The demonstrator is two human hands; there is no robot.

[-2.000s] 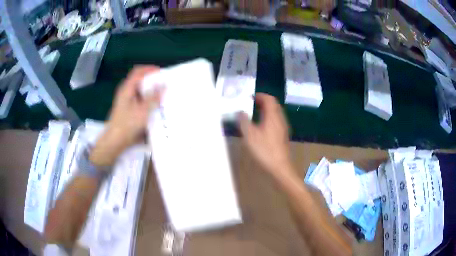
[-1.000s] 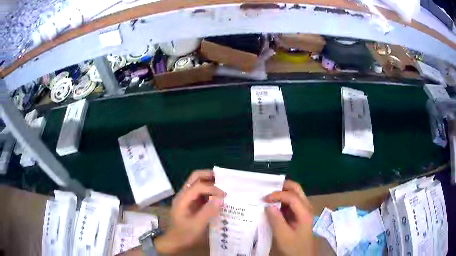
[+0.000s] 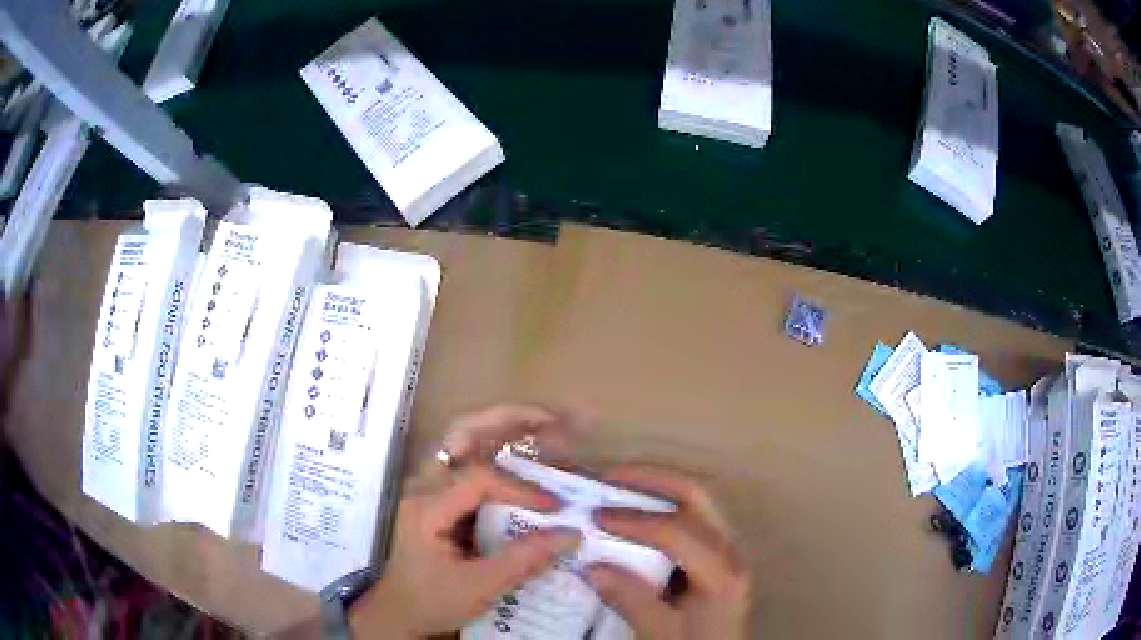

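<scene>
A white printed carton (image 3: 532,606) stands in front of me at the bottom centre, its lower part cut off by the frame edge. Its white end flaps are at the top, between my fingers. My left hand (image 3: 469,538) grips the left side, with a ring on one finger and a watch at the wrist. My right hand (image 3: 669,556) grips the right side, slightly blurred. Both thumbs are near the flaps. The inside of the carton cannot be seen. A small clear, shiny piece shows behind the flap by my left fingers; I cannot tell what it is.
Several open cartons (image 3: 332,438) overlap at the left. More cartons (image 3: 1101,513) stand at the right beside leaflets (image 3: 951,400), blue packets (image 3: 982,519) and a black coil (image 3: 953,540). A small blue-purple square (image 3: 805,320) lies on the cardboard. Closed boxes (image 3: 407,119) lie on the green belt (image 3: 563,138).
The view has tilted down. Compared with one second ago, the carton and both hands are lower in view and the fingers are closer together at its flaps. The earlier large white box is out of my hands.
</scene>
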